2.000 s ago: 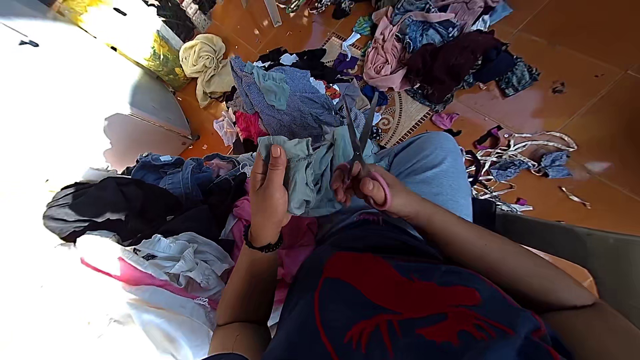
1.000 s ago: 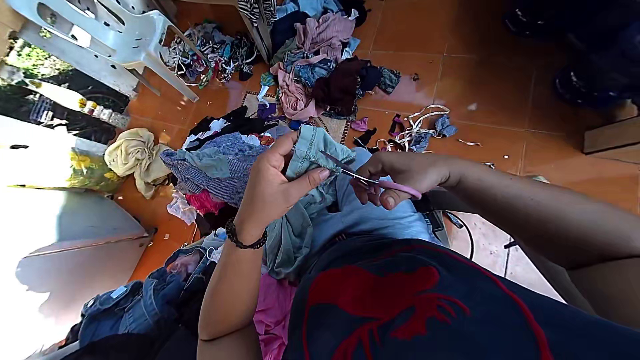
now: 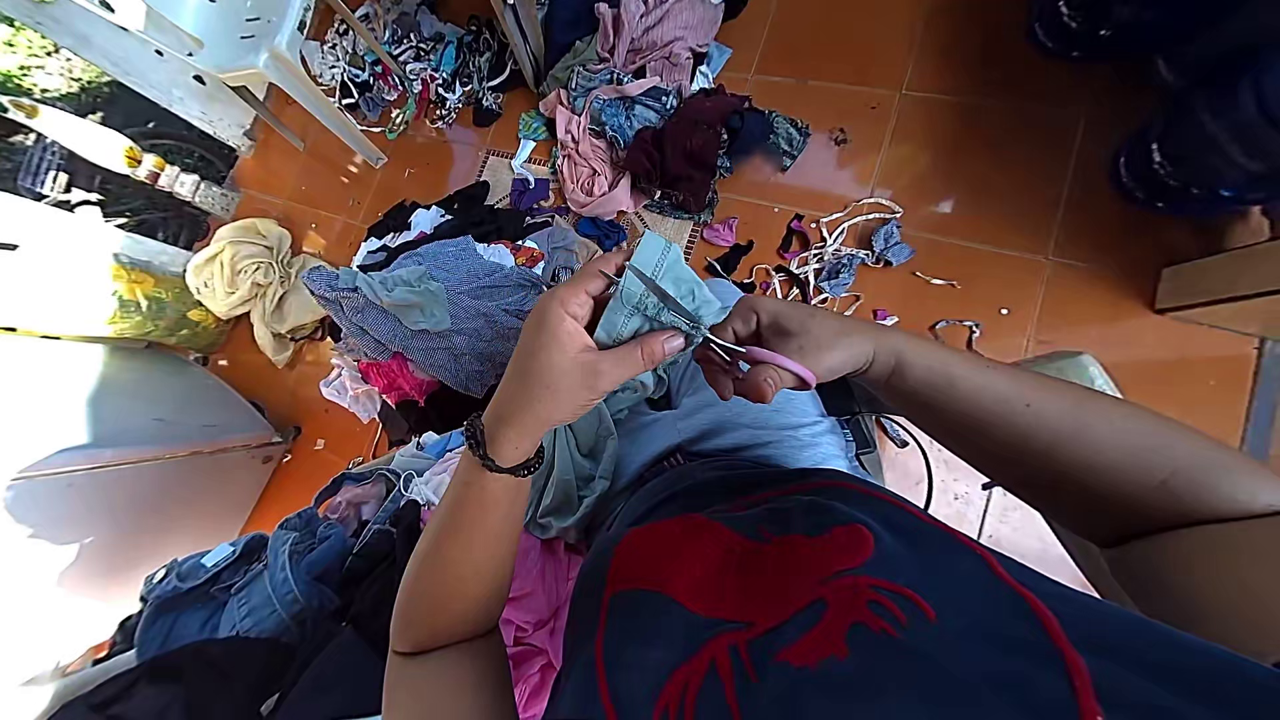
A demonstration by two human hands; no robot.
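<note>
A light blue-green cloth garment hangs over my lap, its stitched upper part raised between my hands. My left hand, with a dark braided bracelet at the wrist, grips this part, thumb on top and fingers behind. My right hand holds scissors with pink handles by the finger loops. The scissors' metal blades lie across the stitched cloth beside my left thumb, pointing up and left. Whether they are cutting through the fabric I cannot tell.
Heaps of clothes lie on the orange tiled floor: a checked blue cloth, a cream cloth, pink and maroon garments. Jeans are at lower left, white cord scraps at right. A plastic chair stands upper left, a wooden edge far right.
The view has turned toward the right. The scissors, held upright with blades apart two seconds ago, now lie across the cloth. The cloth's stitched part is now raised and flattened in my left hand.
</note>
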